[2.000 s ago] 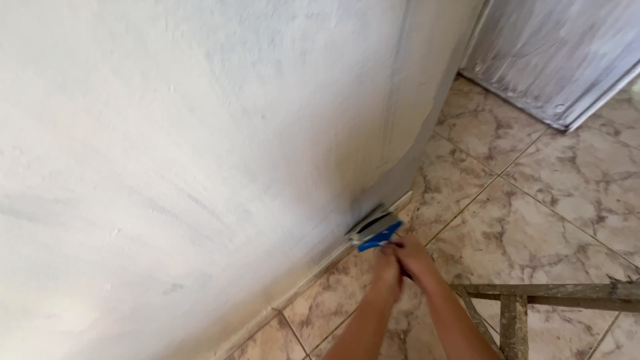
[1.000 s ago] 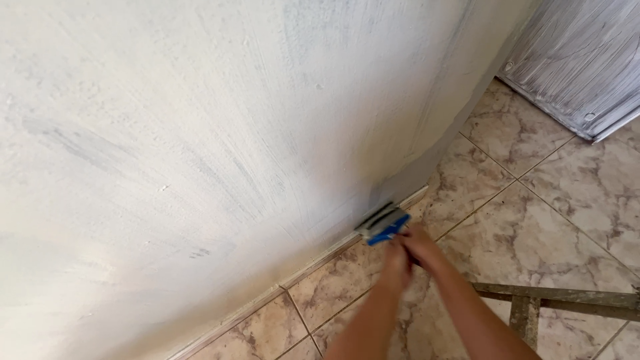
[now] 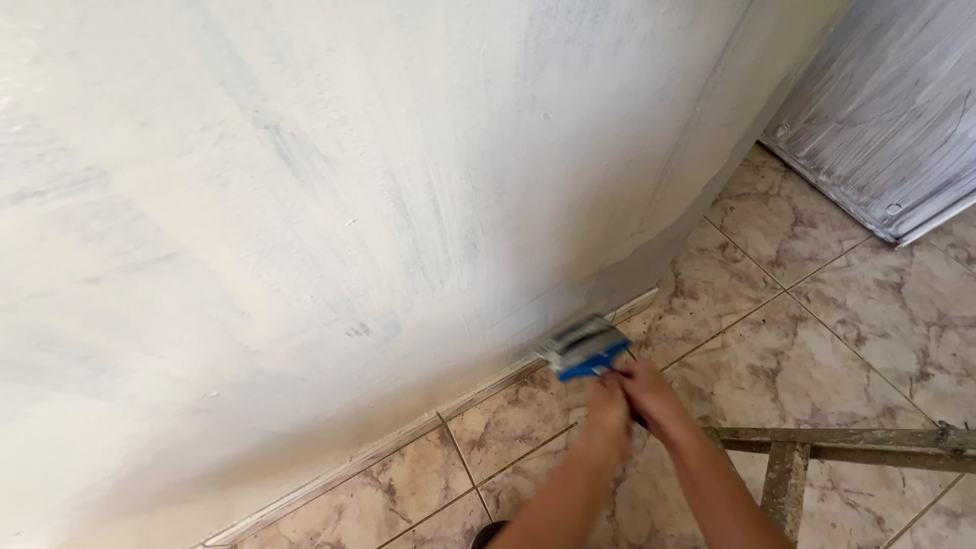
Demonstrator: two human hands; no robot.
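Both of my hands grip the dark handle of a wide blue-and-grey brush or scraper (image 3: 585,349); motion blur leaves its exact kind uncertain. My left hand (image 3: 608,404) is at the left of the handle, and my right hand (image 3: 648,389) closes on it from the right. The tool's broad grey end lies at the foot of the white, streaky wall (image 3: 366,191), just over the narrow baseboard (image 3: 488,390). A darker grey patch (image 3: 648,259) shows on the wall's lower right part, beyond the tool.
Marbled floor tiles (image 3: 740,358) run along the wall. A paint-streaked grey-white panel (image 3: 877,122), perhaps a door, stands at the upper right. A worn, splattered wooden frame (image 3: 785,480) is close to my right forearm. Part of a dark rounded thing (image 3: 488,534) shows at the bottom edge.
Both hands keep hold of the tool low at the wall, by the baseboard. The view has shifted a little. Nothing has been let go.
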